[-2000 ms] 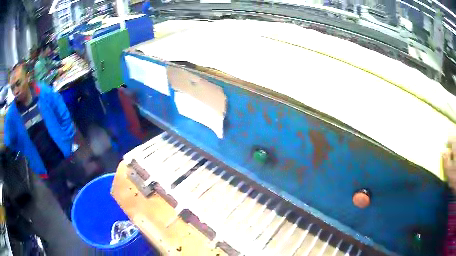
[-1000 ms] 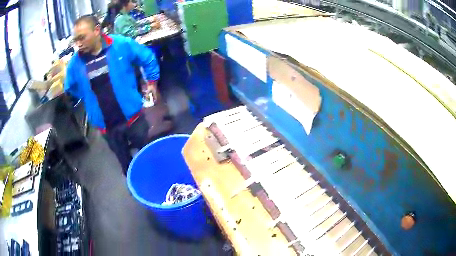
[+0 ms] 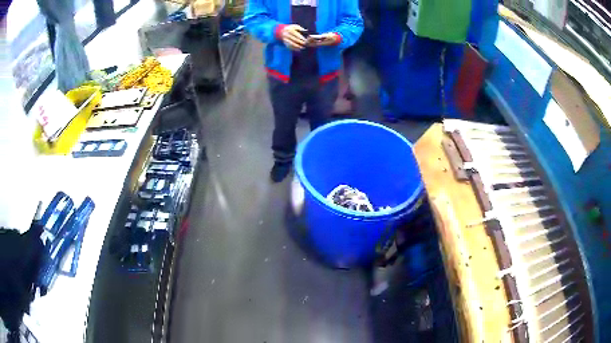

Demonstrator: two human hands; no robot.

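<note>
Neither of my hands is in the picture. The large round blue scrap bin (image 3: 355,228) stands on the floor in front of me, with tangled white scrap trimmings (image 3: 350,198) low inside it. To its right is the press bed with the orange-brown wooden front ledge (image 3: 459,244). Behind the ledge lies the white offcut web (image 3: 536,231), with long slots showing a tan surface and dark red-brown worn blocks (image 3: 498,244) along its edge.
A person (image 3: 305,60) in a blue jacket stands behind the bin, holding something small. On the left, the white side table (image 3: 100,194) bears strip dies (image 3: 65,234), a yellow tray (image 3: 63,134), template boards (image 3: 117,107) and black cloth (image 3: 20,268). Spare dies (image 3: 157,194) sit below.
My view has swung left and down. The bin is now central, the press has shifted to the right edge, and the side table shows more. The person now has both hands together in front.
</note>
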